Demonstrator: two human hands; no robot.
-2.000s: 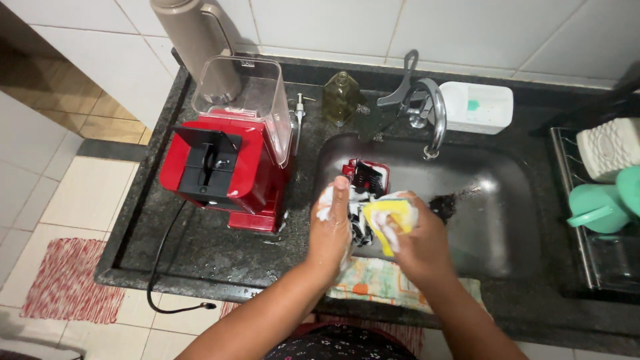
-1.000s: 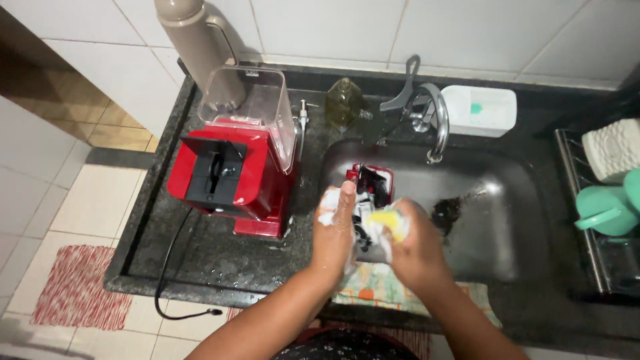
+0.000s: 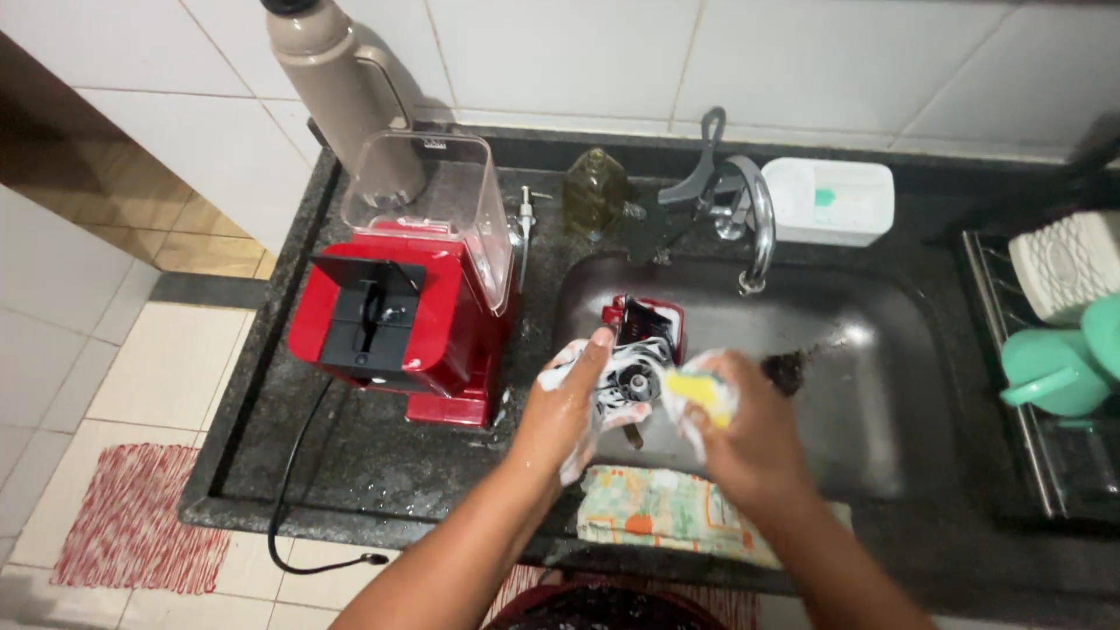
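My left hand (image 3: 569, 402), covered in suds, grips a soapy black plastic part (image 3: 636, 376) with a round hub, held over the steel sink (image 3: 857, 420). Just right of it, my right hand (image 3: 744, 420) squeezes a foamy yellow sponge (image 3: 700, 395). Behind the black part a red and black piece (image 3: 652, 322) lies in the sink. The red coffee machine (image 3: 446, 306) stands on the counter to the left, its top lid raised and a clear water tank (image 3: 429, 188) at its back.
A thermos (image 3: 341, 105), a greenish bottle (image 3: 594, 194), a pump dispenser top (image 3: 526, 214) and a white container (image 3: 831, 201) stand along the back, near the faucet (image 3: 759, 219). A folded cloth (image 3: 647, 516) lies on the front edge. The dish rack (image 3: 1006, 376) holds green cups (image 3: 1050, 359). A power cord (image 3: 284, 490) hangs over the edge.
My right hand and the sponge have moved slightly right, away from the black part, whose round hub now shows. My left hand still holds that part.
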